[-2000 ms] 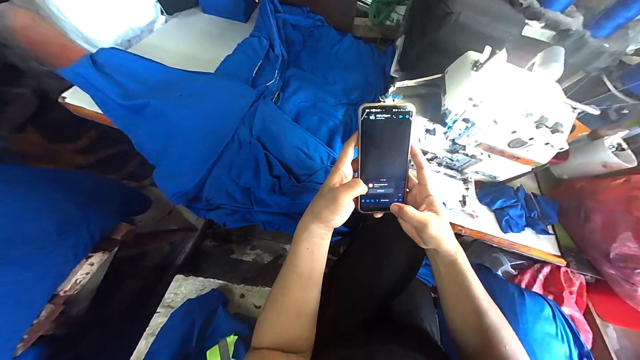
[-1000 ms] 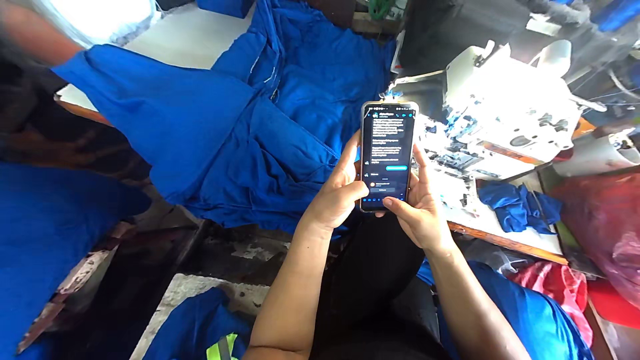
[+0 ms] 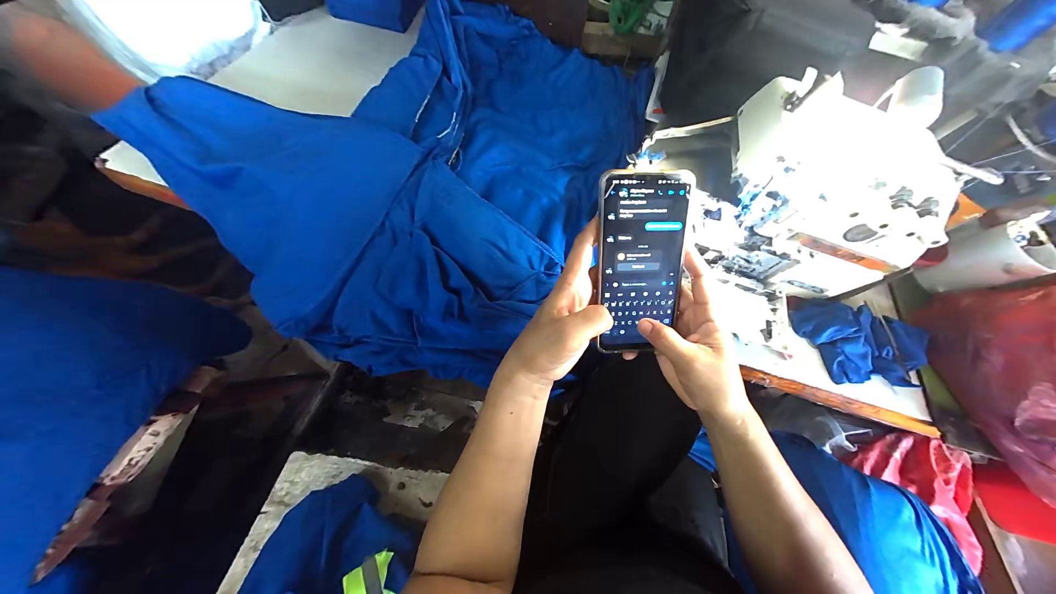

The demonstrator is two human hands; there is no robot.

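Note:
A smartphone (image 3: 643, 264) in a clear case is held upright between both hands, its lit screen showing a dark chat page with an on-screen keyboard. Around its left edge my left hand (image 3: 565, 318) is closed, with the thumb at the lower left of the screen. My right hand (image 3: 697, 346) grips the lower right edge, its thumb over the keyboard. Behind and left of the phone, blue fabric garments (image 3: 346, 214) lie in folds over the work table. Just right of the phone stands a white sewing machine (image 3: 850, 190), partly washed out by bright light.
A small blue cloth (image 3: 858, 338) lies on the table by the machine's base. A red plastic bag (image 3: 998, 371) stands at the right. More blue fabric (image 3: 91, 396) hangs at the left, and a blue piece with a reflective strip (image 3: 367, 573) lies low down. Another person's arm (image 3: 66, 66) reaches in at upper left.
An on-screen keyboard now fills the lower part of the phone's screen; the chat page was first nearly blank, then showed messages. Both hands keep their hold, with the right thumb slightly shifted.

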